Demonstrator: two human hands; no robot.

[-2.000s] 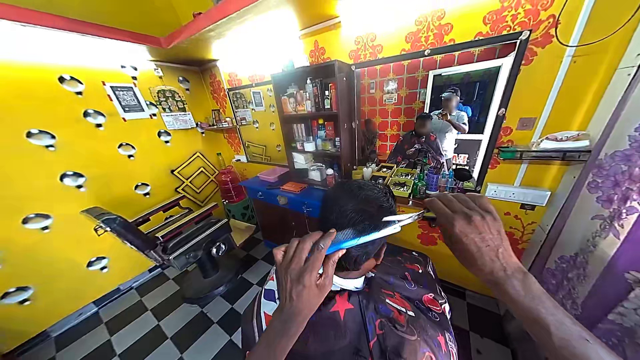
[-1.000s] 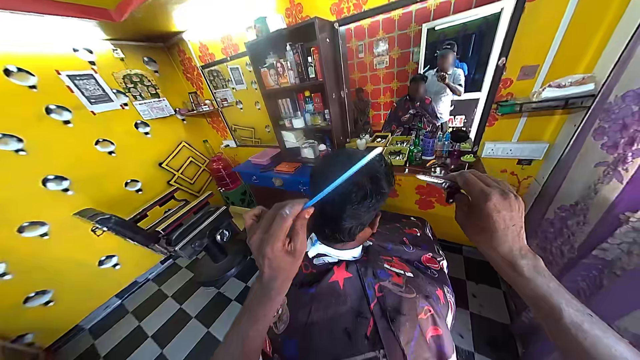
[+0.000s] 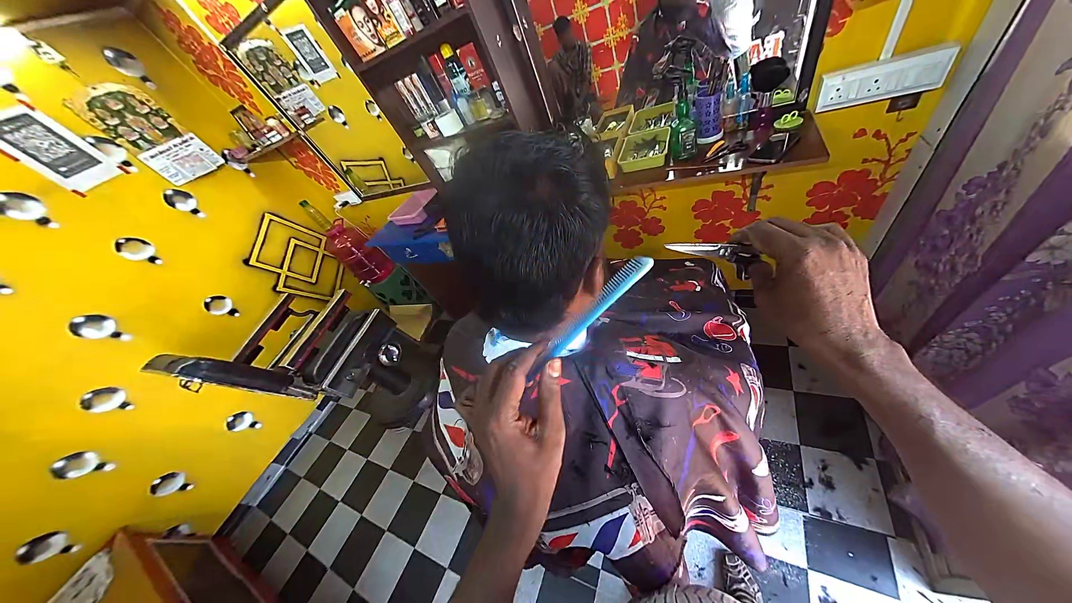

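My left hand (image 3: 515,410) holds a light blue comb (image 3: 605,303) by its lower end, its teeth beside the right side of a seated person's neck. My right hand (image 3: 808,280) grips a pair of metal scissors (image 3: 708,249), which point left, a little away from the head, with the blades close together. The person's dark-haired head (image 3: 526,226) is seen from behind and above. A white neck strip (image 3: 502,344) lies around the neck, over a dark barber's cape (image 3: 649,394) printed with red and white shapes.
A counter (image 3: 804,159) below the mirror carries green trays (image 3: 645,149), a green bottle (image 3: 684,130) and a phone. A shelf unit (image 3: 419,50) with products stands behind the head. An empty barber's chair (image 3: 352,352) is at left, a purple floral curtain (image 3: 988,251) at right.
The comb has moved down from the back of the head to beside the neck. The scissors are now apart from the head, to its right. The view has tilted down and come closer.
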